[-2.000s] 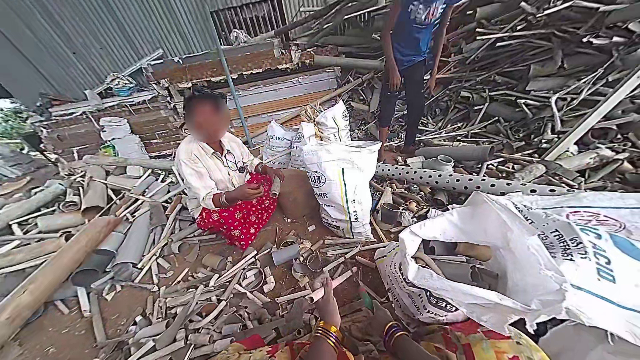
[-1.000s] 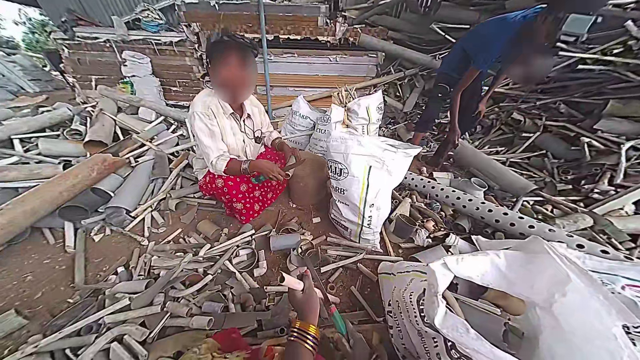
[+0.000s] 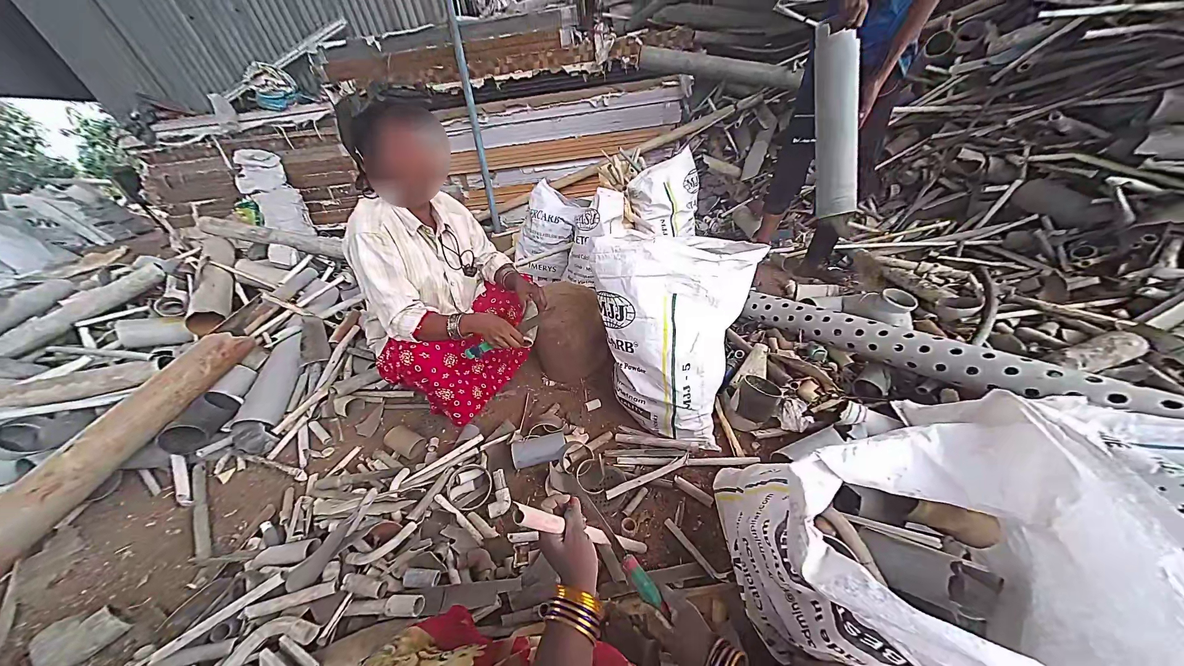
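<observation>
My left hand (image 3: pixel 571 548), with gold bangles at the wrist, grips a short pale plastic pipe (image 3: pixel 541 520) that slants down to the right. My right hand (image 3: pixel 686 629), low in the view and partly in shadow, is closed on the green and red handle of a knife (image 3: pixel 645 583). The knife's dark blade (image 3: pixel 601 509) points up and left, close beside the pipe. Cut pipe pieces and fittings (image 3: pixel 370 585) lie on the ground around my hands. The open white woven sack (image 3: pixel 786 546), with pipe pieces inside, is right of my right hand.
A person (image 3: pixel 421 268) sits opposite, holding a tool beside a brown rounded object (image 3: pixel 572 338). White woven sacks (image 3: pixel 671 324) stand near them. Another person (image 3: pixel 846 111) stands at the back right with a wide grey pipe (image 3: pixel 836 120). A perforated pipe (image 3: pixel 953 351) crosses the right side.
The standing person was bent over a second ago and now has a wide pipe raised. My left hand was without a visible pipe two seconds ago; it now holds one.
</observation>
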